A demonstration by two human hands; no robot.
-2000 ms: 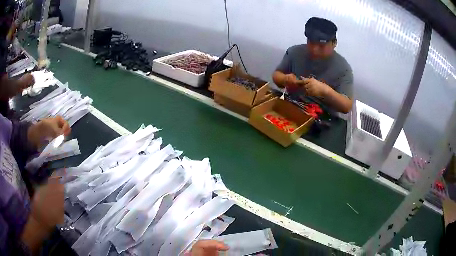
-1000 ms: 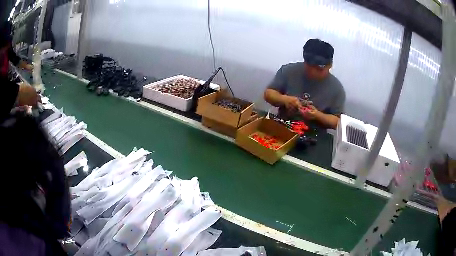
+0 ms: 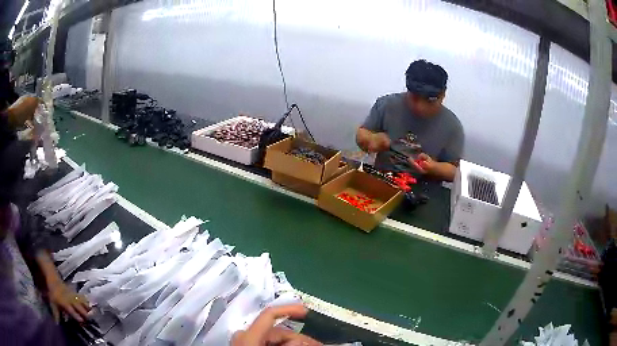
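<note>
A big overlapping heap of white sleeved parts (image 3: 183, 290) lies on the dark worktop at the lower middle left. My left hand (image 3: 270, 328) is at the bottom edge, over the heap's near right end. Its fingers are bent, with a gap between the upper finger and the others. The lower part of the hand is cut off, so I cannot tell whether it holds something. A small white edge shows at the bottom, right of the hand. My right hand is not in view.
A neighbour's hand (image 3: 64, 301) is left of the heap, near smaller white heaps (image 3: 78, 199). Across the green belt (image 3: 270, 233) are cartons (image 3: 358, 201), a white tray (image 3: 203, 143), a white box (image 3: 497, 209) and a person working with both hands. A post (image 3: 555, 236) stands right.
My view has tilted up, so the far side sits lower. My left hand, earlier on a white sleeve then out of view, shows again with fingers spread more. The neighbour's hand has lowered beside the heap.
</note>
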